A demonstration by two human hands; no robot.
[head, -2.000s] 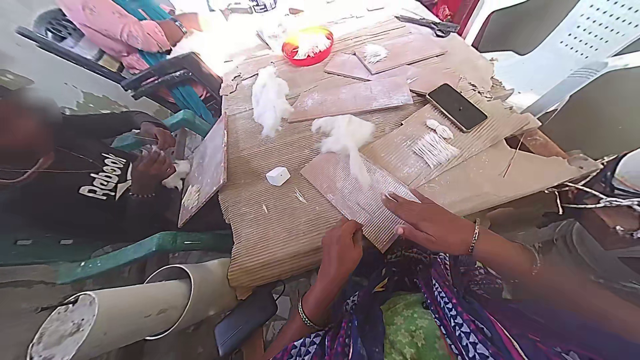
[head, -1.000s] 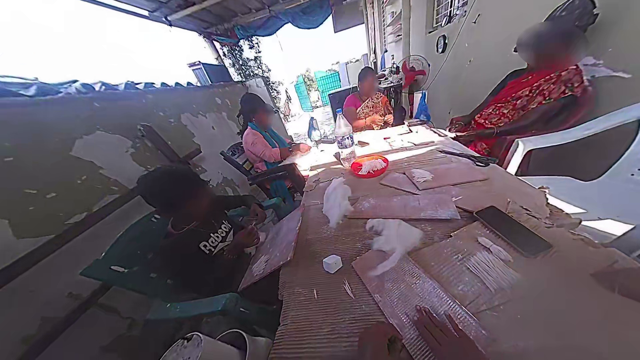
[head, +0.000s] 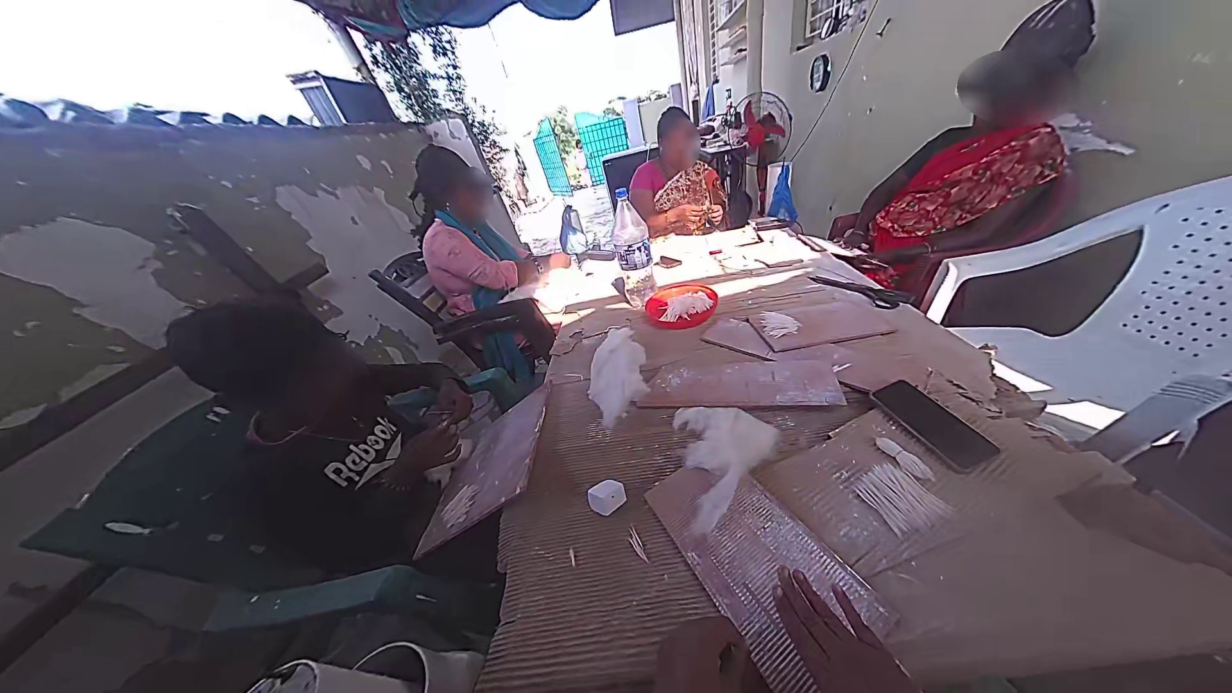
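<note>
My right hand (head: 830,630) lies flat with fingers extended on a ribbed board (head: 770,568) near the table's front edge. Beside the board's lower left edge is my left hand (head: 703,656), its fingers curled; whether it holds something cannot be seen. A tuft of white cotton (head: 727,443) trails onto the board's far end. To the right, thin white cotton wicks (head: 902,499) lie in a bunch on another board, near a black smartphone (head: 934,423). Left of my board are a small white block (head: 606,497) and a few loose wicks (head: 638,545).
Corrugated cardboard (head: 577,616) covers the table. Farther back are more cotton (head: 617,373), a flat board (head: 741,384), a red bowl (head: 681,305) of wicks, a plastic bottle (head: 632,245) and scissors (head: 861,291). Several people sit around; one at left holds a tilted board (head: 491,472). A white chair (head: 1174,289) stands right.
The view has tilted up from the table since two seconds ago, bringing the seated people into sight. My right hand stays on the ribbed board, and my left remains close to it.
</note>
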